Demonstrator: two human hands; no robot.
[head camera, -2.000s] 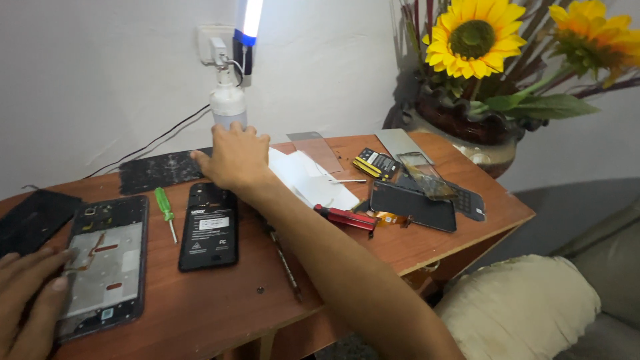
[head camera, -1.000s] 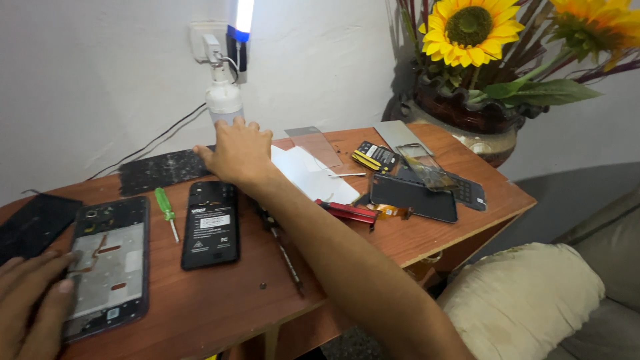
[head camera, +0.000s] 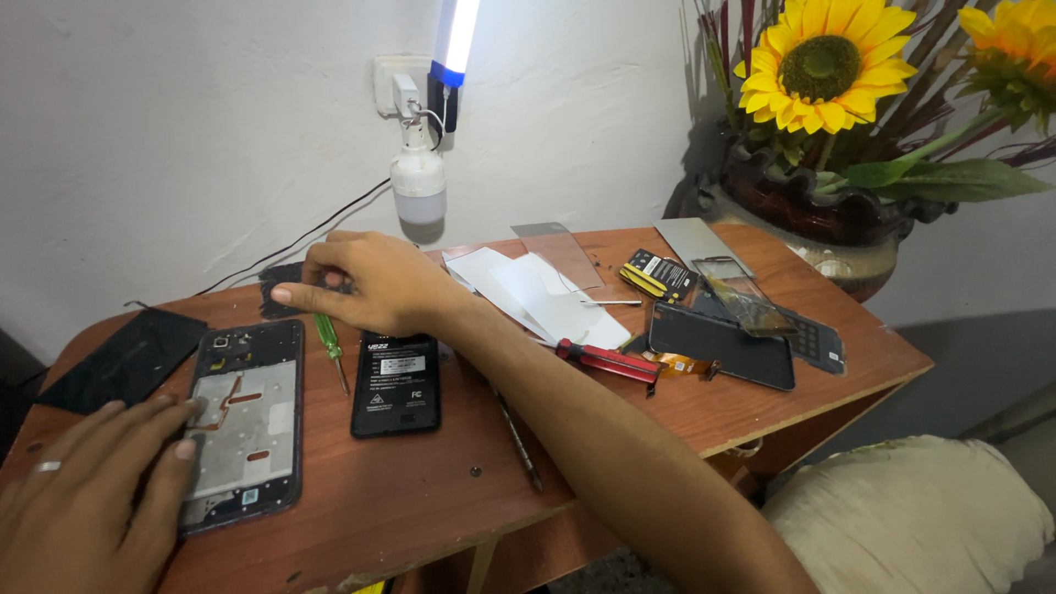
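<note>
My left hand (head camera: 103, 495), with a ring on one finger, rests its fingers on the left edge of an opened phone frame (head camera: 264, 396) and holds nothing. My right hand (head camera: 375, 280) hovers with bent fingers over the green handle of a small screwdriver (head camera: 333, 351) and a black flat piece (head camera: 280, 290); whether it touches them is unclear. Just below that hand lies a black phone battery or back part bearing labels (head camera: 396, 388). A thin metal tool (head camera: 520, 445) lies under my right forearm. A dark flat panel (head camera: 128, 359) lies left of the frame.
White papers (head camera: 536, 289), a red-handled tool (head camera: 610, 361), a yellow and black battery (head camera: 658, 275), a black phone cover (head camera: 722, 346) and clear film (head camera: 565, 252) lie on the wooden table (head camera: 396, 503). Beyond its right end stands a vase (head camera: 833, 223). A bulb (head camera: 418, 186) hangs at the wall.
My right hand has moved left, from above the black labelled phone part toward the green screwdriver and black flat piece. My left hand stays at the phone frame.
</note>
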